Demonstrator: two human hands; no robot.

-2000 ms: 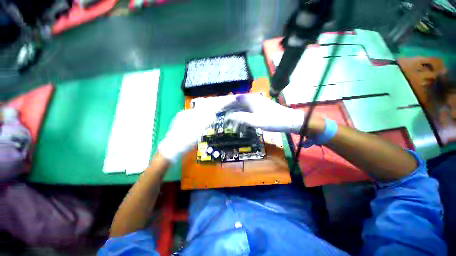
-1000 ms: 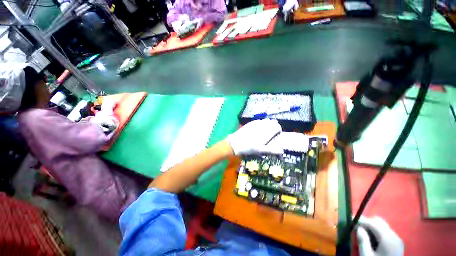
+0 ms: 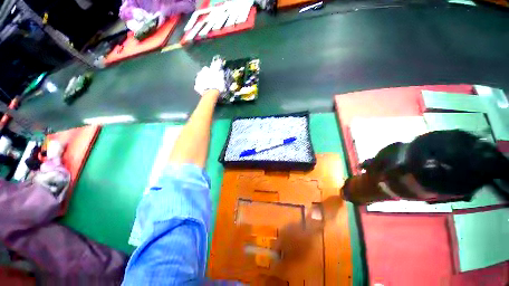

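Note:
My left hand, in a white glove, is stretched far forward over the dark conveyor. It grips the left edge of a circuit board with yellow and silver parts. The orange-brown fixture in front of me shows its cut-out recesses, with a blurred streak across its lower middle. The black screw tray stands beyond the fixture, full of tiny silver pieces, with a blue and white pen lying on them. I cannot see my right hand.
The black electric screwdriver hangs over the right side, above pale plates and red foam sheet. The conveyor crosses behind, with another board at left. A person in a purple sleeve sits at left.
My left hand and the circuit board have moved from the fixture forward onto the conveyor. My right hand has left the view. The camera view has shifted, and the screwdriver hangs at a flatter angle.

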